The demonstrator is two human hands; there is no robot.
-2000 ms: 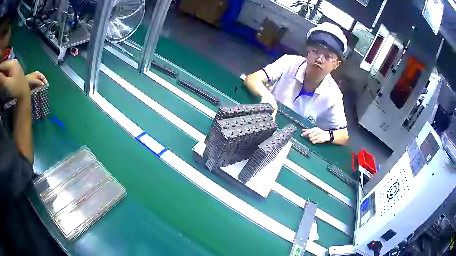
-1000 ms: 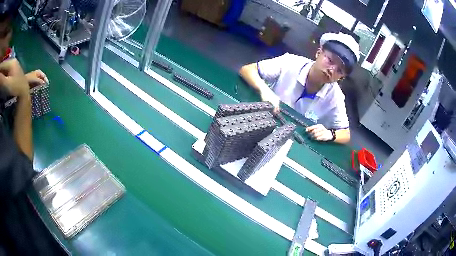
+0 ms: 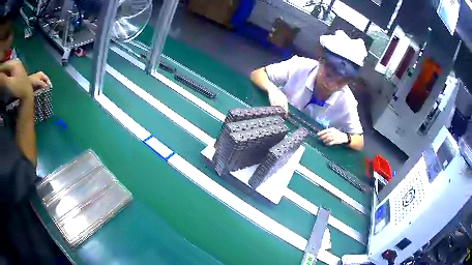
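Neither of my hands is in view. A clear plastic blister tray [image 3: 85, 199] lies flat on the green bench at the lower left, with long compartments and bright reflections. Stacked dark grey studded blocks [image 3: 251, 140] stand on a white board [image 3: 274, 189] at the centre, rows of studs on top. A narrower studded block [image 3: 279, 155] stands on the board to their right, leaning. Single studded strips lie flat beyond, one behind the stack [image 3: 195, 86] and one at the right [image 3: 348, 176].
A person opposite [image 3: 315, 88] bends over the bench, hands near a strip. Another person's arm [image 3: 23, 119] is at left, hands by a studded block [image 3: 43, 103]. Aluminium posts [image 3: 103, 52], a metal bar [image 3: 316, 235], a white machine [image 3: 414, 202] and a red bin [image 3: 382, 168] also show.
The strips behind the stack and at the right have shifted towards the upper left. The person opposite has lowered their head. The stacked blocks and the tray have stayed in place.
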